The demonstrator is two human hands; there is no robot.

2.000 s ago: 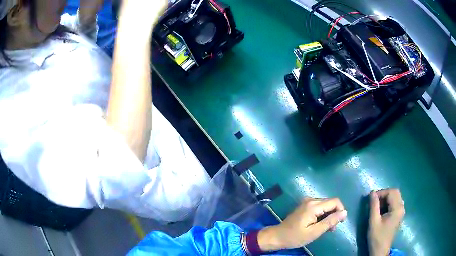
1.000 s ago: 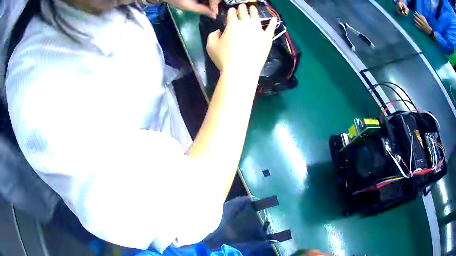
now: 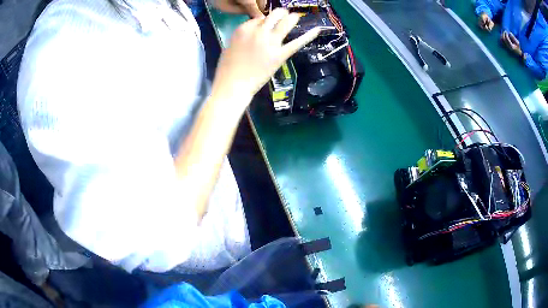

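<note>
A black open unit [image 3: 441, 201] sits on the green bench at the right. Red, yellow and white leads run across it, a yellow-and-green board [image 3: 437, 161] stands at its upper left, and thin black and red leads loop above it. My blue left sleeve [image 3: 210, 299] shows at the bottom edge. Only a sliver of skin, apparently my left hand [image 3: 364, 306], shows at the bottom edge, so its fingers are hidden. My right hand is out of the picture. Neither hand is seen touching the unit.
A person in white at the left has a hand [image 3: 258, 48] over a second black unit [image 3: 322, 86]. Pliers [image 3: 428, 53] lie on the grey centre track. Another person's blue sleeves [image 3: 521, 30] show at the top right. Black tabs [image 3: 316, 245] hold plastic at the bench edge.
The view has swung left and up, so both my hands have dropped toward or out of the bottom edge. The neighbour's hand has come down to the second unit and lately shifted left.
</note>
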